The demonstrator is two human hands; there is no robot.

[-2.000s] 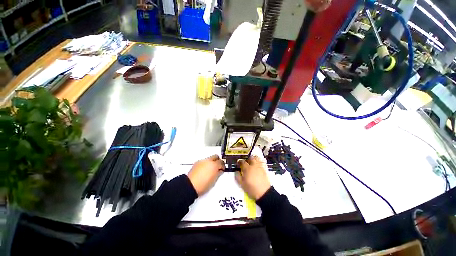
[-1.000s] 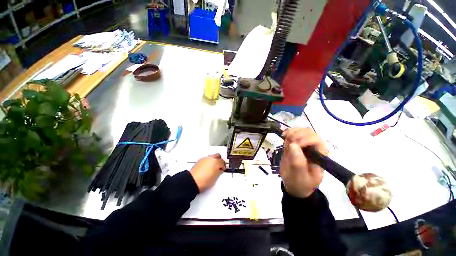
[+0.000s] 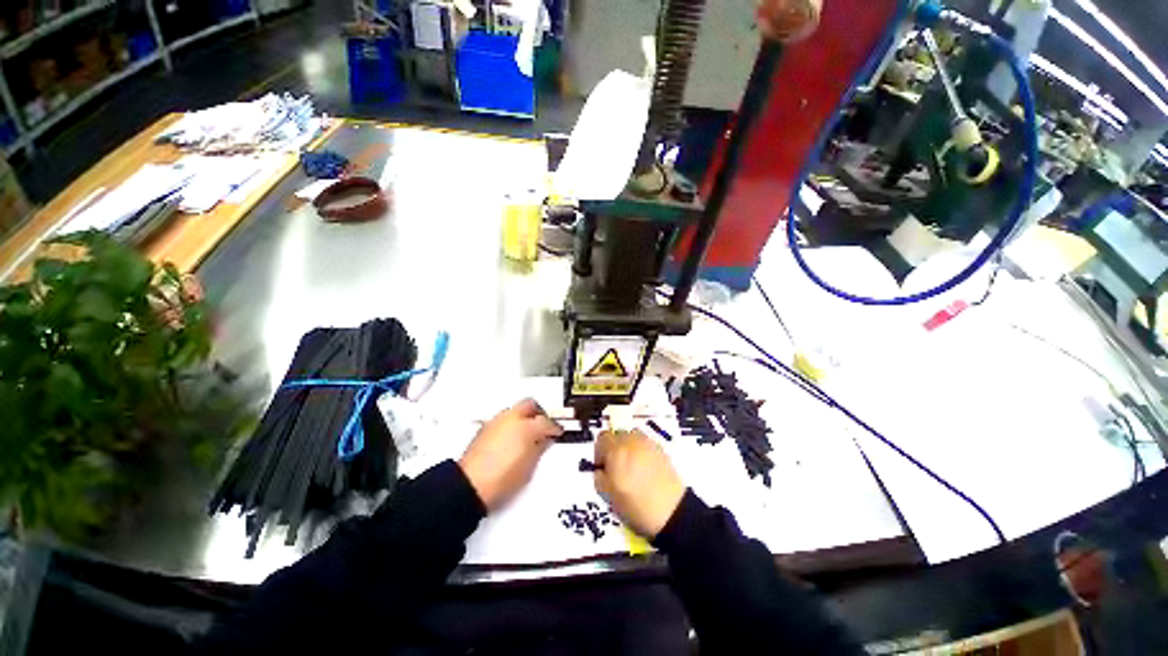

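Observation:
The bench press (image 3: 610, 363) stands in front of me, its yellow triangle label facing me. Its lever (image 3: 730, 160) is upright, with the ball knob at the top. My left hand (image 3: 509, 451) is left of the press foot, fingertips on a short black strip (image 3: 573, 436) at the foot. My right hand (image 3: 637, 477) is just right of and below the foot, with a small black piece (image 3: 588, 465) at its fingertips. Tiny black bits (image 3: 588, 519) lie below the hands on white paper (image 3: 820, 506). Short black pieces (image 3: 725, 417) lie in a pile to the right.
A bundle of black strips (image 3: 320, 417), tied with blue cord (image 3: 355, 423), lies left of the press. A leafy plant (image 3: 103, 372) is at far left. A dark cable (image 3: 871, 433) crosses the right side. Yellow tape (image 3: 637, 541) is at the front edge.
A second ago my right hand gripped the lowered lever. The lever now stands upright, and my right hand is back by the press foot. My left hand remains beside the foot.

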